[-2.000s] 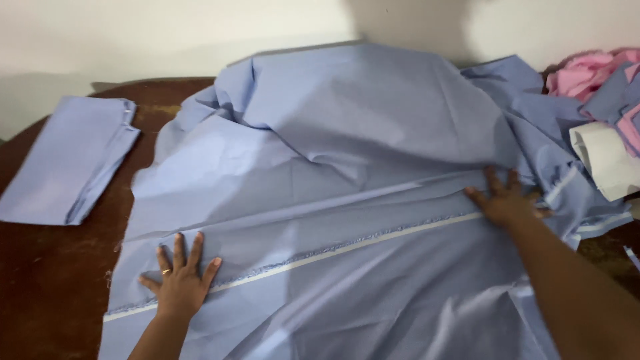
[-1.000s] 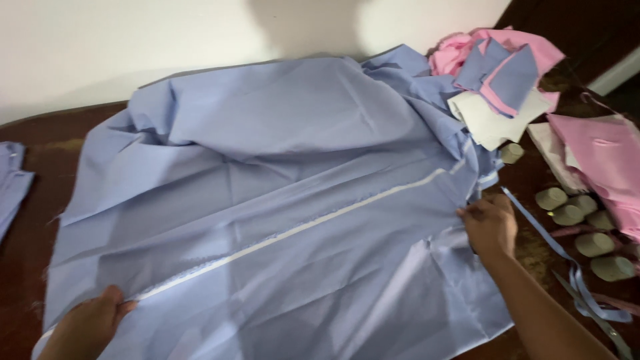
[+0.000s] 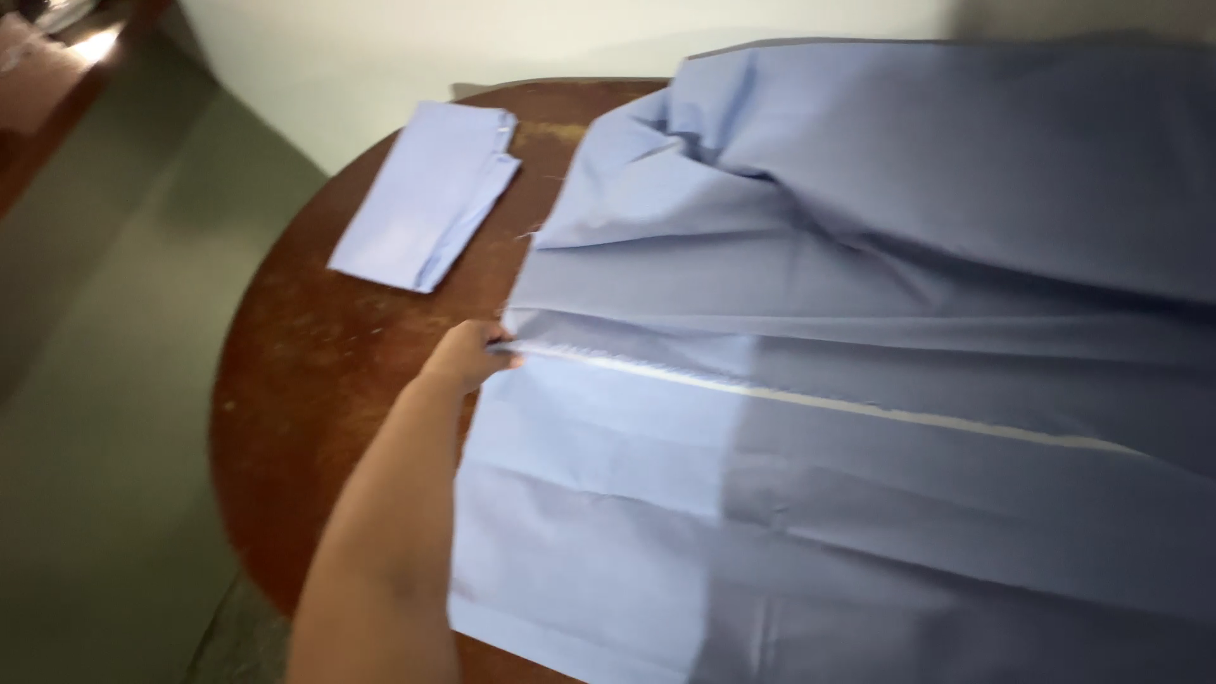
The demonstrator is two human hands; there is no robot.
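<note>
A large light-blue fabric [image 3: 608, 456] lies spread and wrinkled over the table, bunched up toward the wall. A pale strip with a frayed edge [image 3: 722, 384] runs across it from left to right. At the strip's left end my left hand [image 3: 470, 353] pinches the edge of the fabric between thumb and fingers. My right hand is out of view. Beyond my left hand, a folded piece of light-blue fabric [image 3: 418, 195] lies apart from the large one.
The round brown wooden table [image 3: 275, 418] has its curved edge at the left, with the floor [image 3: 104, 456] beyond. A pale wall [image 3: 399, 47] stands behind the table. Another brown wooden piece [image 3: 47, 85] is at the top left.
The view has swung left. My left hand lay flat with fingers spread two seconds ago and now grips the fabric's edge. My right hand has left the view.
</note>
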